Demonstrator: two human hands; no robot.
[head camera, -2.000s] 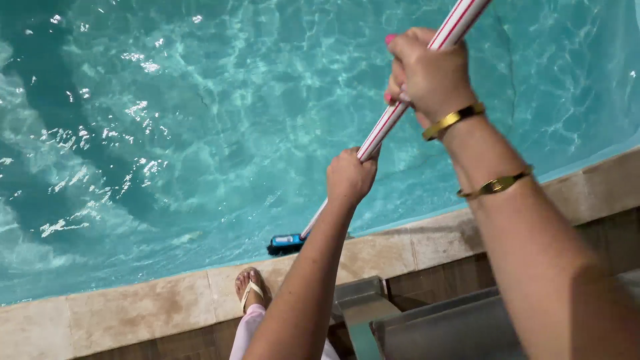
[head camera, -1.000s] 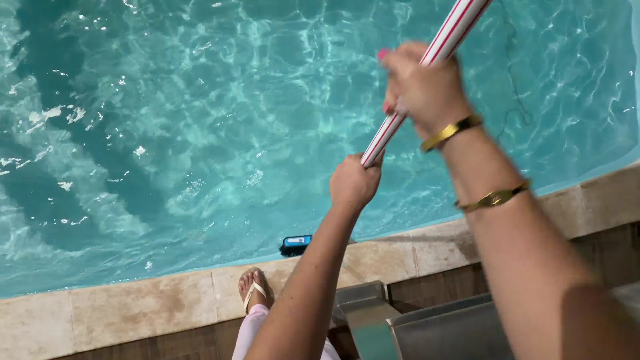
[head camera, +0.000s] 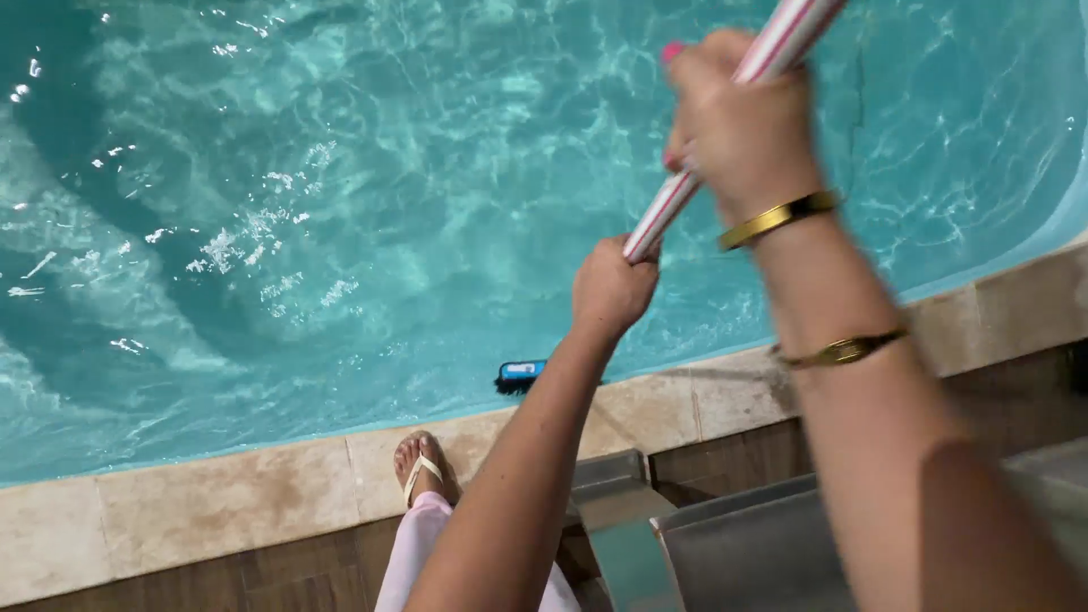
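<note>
A white pole with red stripes (head camera: 667, 208) slants from the top right down toward the pool's edge. My left hand (head camera: 614, 285) is closed around it lower down, and my right hand (head camera: 748, 123), with two gold-coloured bands on wrist and forearm, grips it higher up. Beyond my left forearm, a blue brush head with black bristles (head camera: 520, 371) sits in the water beside the pool wall; the forearm hides part of it and the lower pole.
Stone coping (head camera: 229, 493) edges the pool water (head camera: 442, 212). My foot in a flip-flop (head camera: 421, 467) stands on it. Wood-look decking (head camera: 297, 569) and a grey lounge chair (head camera: 756, 544) lie on the near side, the chair beneath my right arm.
Both hands keep their hold on the pole. The brush head shows a little left of my forearm in all frames, with only small shifts along the pool's edge.
</note>
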